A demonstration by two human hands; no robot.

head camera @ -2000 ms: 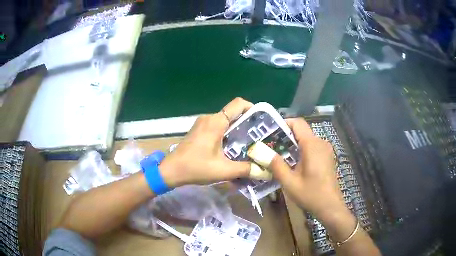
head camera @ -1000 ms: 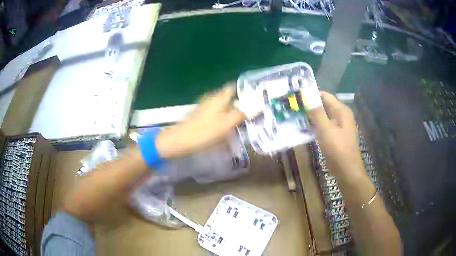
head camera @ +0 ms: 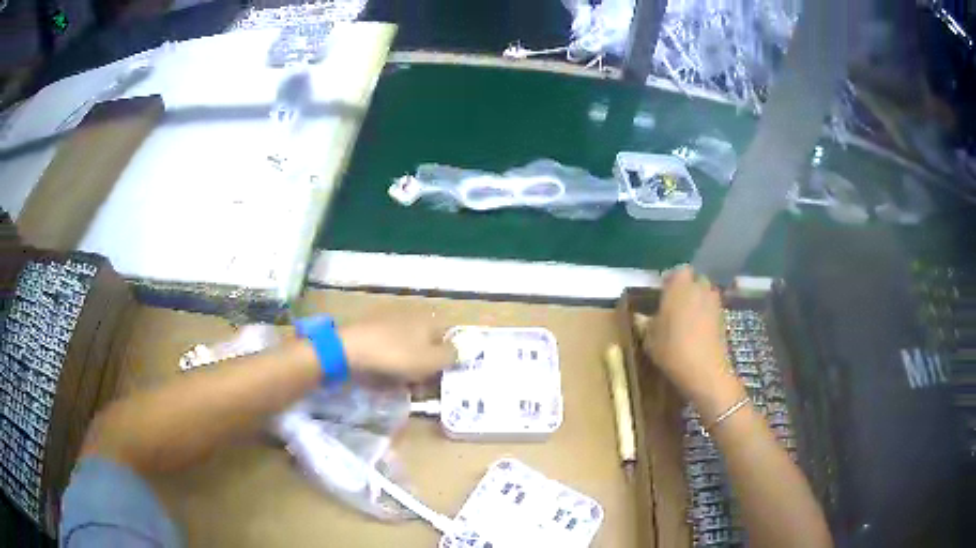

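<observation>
A white socket housing [head camera: 501, 383] lies open side up on the brown bench, its cord running left into clear plastic. My left hand [head camera: 401, 348] is blurred, with its fingertips at the housing's upper left edge; I cannot tell whether it grips. A second white housing [head camera: 527, 512] lies nearer me, cut off by the lower edge of the picture. My right hand [head camera: 687, 332] is over the near-left rim of the right cardboard tray [head camera: 640, 428], fingers bent and partly hidden. Another housing with a green and yellow board [head camera: 658, 187] lies on the green belt, its bagged cord stretched to the left.
A pale yellow tool handle [head camera: 621, 405] lies left of the right tray. A dark stack [head camera: 856, 375] stands at far right. A white slab [head camera: 246, 161] and trays of modules [head camera: 48, 343] are at left. A metal post [head camera: 776, 150] rises at the belt's near edge.
The housing with the board has left my hands and lies on the belt with its cord. My left hand has come down to a housing on the bench; my right hand has moved to the tray.
</observation>
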